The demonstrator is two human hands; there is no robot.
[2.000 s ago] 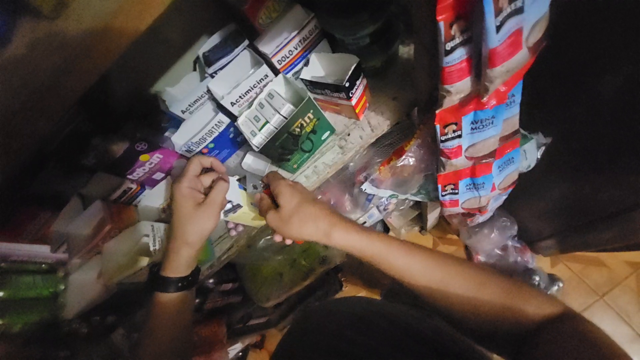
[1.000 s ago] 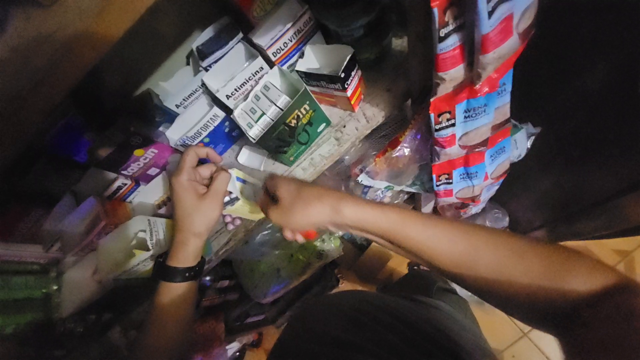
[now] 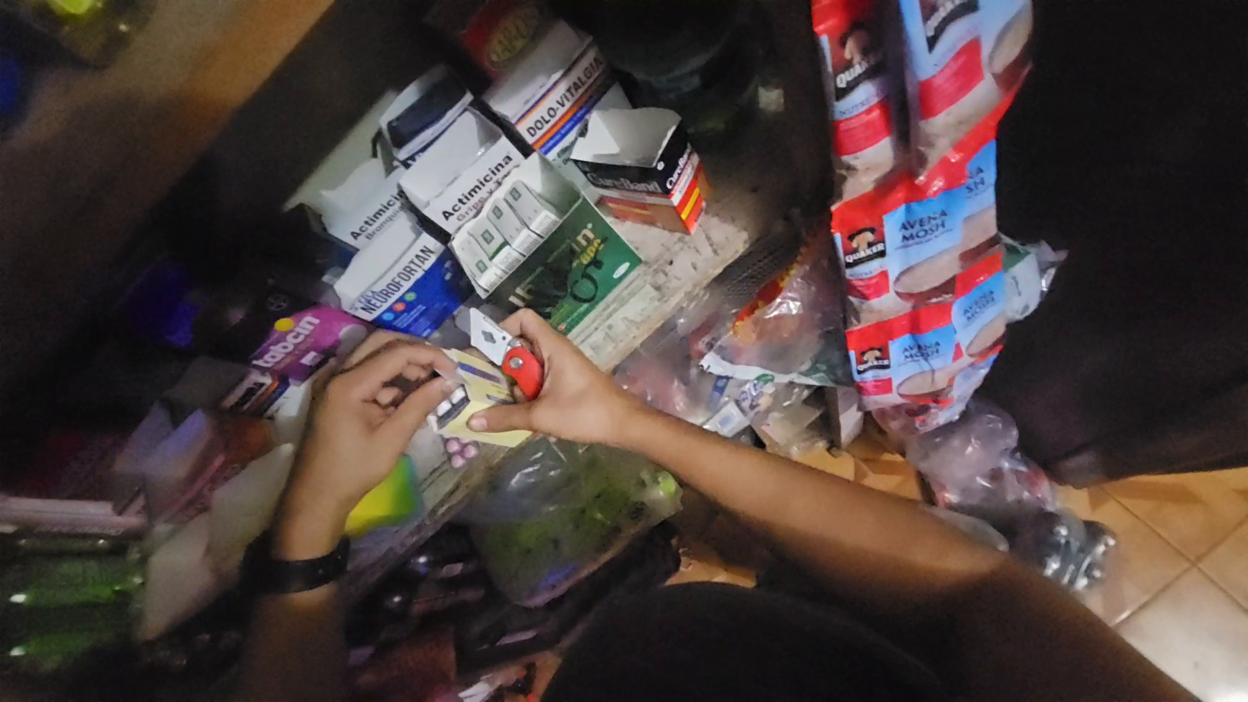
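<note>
A small yellow packet or card (image 3: pixel 487 395) with dark printing is held between my two hands. My left hand (image 3: pixel 366 414), a dark band on its wrist, pinches the packet's left side, where small white and silvery pieces show. My right hand (image 3: pixel 565 390) has its thumb on the packet's right part and also holds a red-handled tool (image 3: pixel 524 370) with a flat metal end; its exact kind is unclear. Small pink round pieces (image 3: pixel 460 450) lie just below the packet. Past my fingers stands an open green box (image 3: pixel 575 273) filled with small white packs.
Open medicine boxes crowd the shelf: a blue-and-white one (image 3: pixel 400 288), a white one (image 3: pixel 463 171) and a black-and-orange one (image 3: pixel 648 171). Oatmeal sachets (image 3: pixel 916 234) hang at the right. A clear bag with green contents (image 3: pixel 575 517) lies below the shelf edge (image 3: pixel 663 327).
My right hand has turned, and the tool's red handle and metal end now show plainly above the packet; earlier only a bit of red showed below that hand. My left hand still holds the packet's left side.
</note>
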